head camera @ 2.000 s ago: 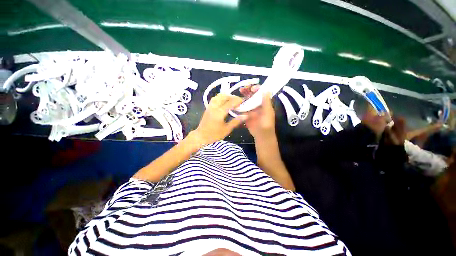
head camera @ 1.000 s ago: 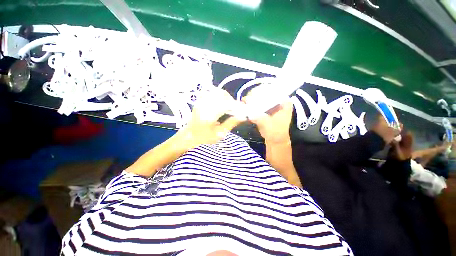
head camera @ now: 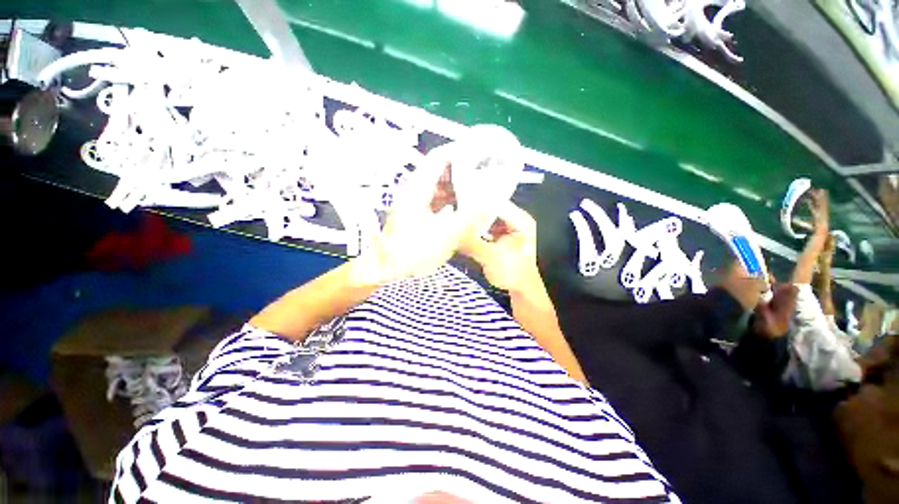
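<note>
A white curved housing shell point(head camera: 490, 157) is held up in front of me, its wide rounded end towards the pale rail. It is overexposed, so its details and any second part in it are hidden. My left hand point(head camera: 419, 221) grips it from the left side. My right hand point(head camera: 508, 246) is on its lower right part with the fingers bent. A large pile of loose white shells point(head camera: 227, 138) lies on the dark bench edge just left of my left hand.
Green conveyor belt point(head camera: 572, 108) runs beyond the pale rail. Several white shells point(head camera: 641, 251) lie on the bench at right. A neighbour's hands point(head camera: 769, 300) hold a shell with a blue insert point(head camera: 746, 256). An open carton point(head camera: 84, 369) with white shells stands at lower left.
The held shell has come down and left from over the belt, and its rounded end now shows nearer my hands. The view has turned, and the left pile sits closer to my left hand.
</note>
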